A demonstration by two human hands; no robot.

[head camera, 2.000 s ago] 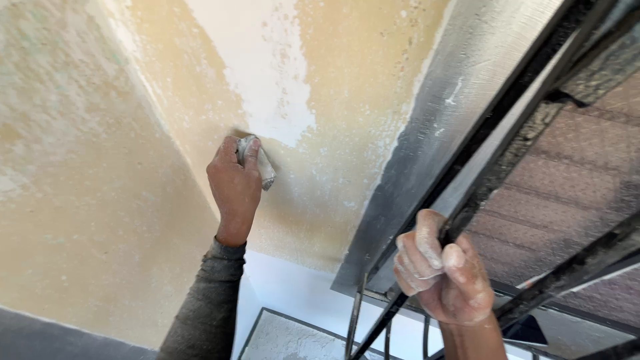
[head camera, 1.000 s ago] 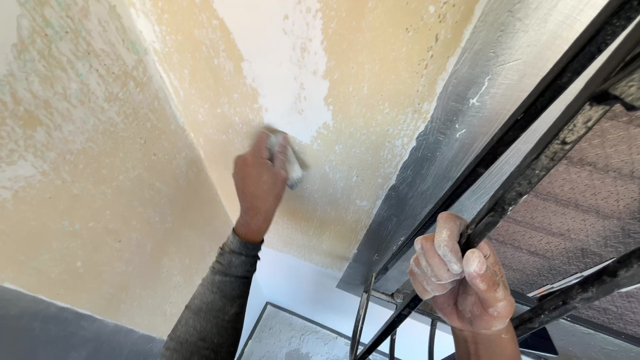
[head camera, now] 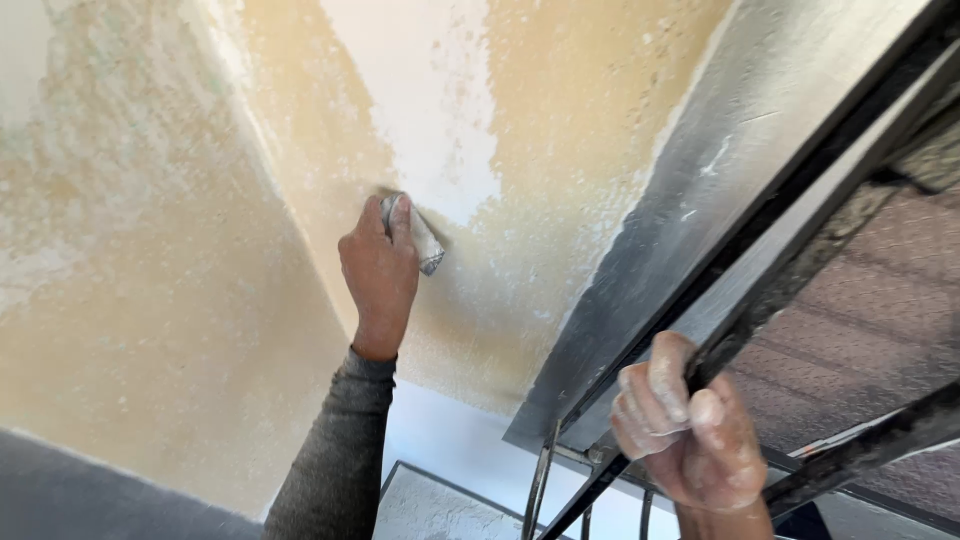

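Note:
My left hand (head camera: 381,262), in a dark grey sleeve, grips a folded, dust-whitened piece of what looks like sandpaper (head camera: 421,238) against a yellowish wall (head camera: 547,247). A white patch of filler or plaster (head camera: 427,112) runs upward just above the hand. At lower right, my right hand (head camera: 690,427), white dust on its fingers, is closed around a black metal bar (head camera: 739,322) of a railing or grille. Its palm side faces the camera.
A grey painted band (head camera: 622,277) borders the yellowish wall on the right. More black bars (head camera: 862,442) cross the right side, with a brownish ribbed surface (head camera: 847,330) behind them. Another patchy wall face (head camera: 172,315) meets the first at a corner on the left.
My left hand has shifted a little along the wall between frames, still with the folded piece. My right hand has kept its hold on the bar.

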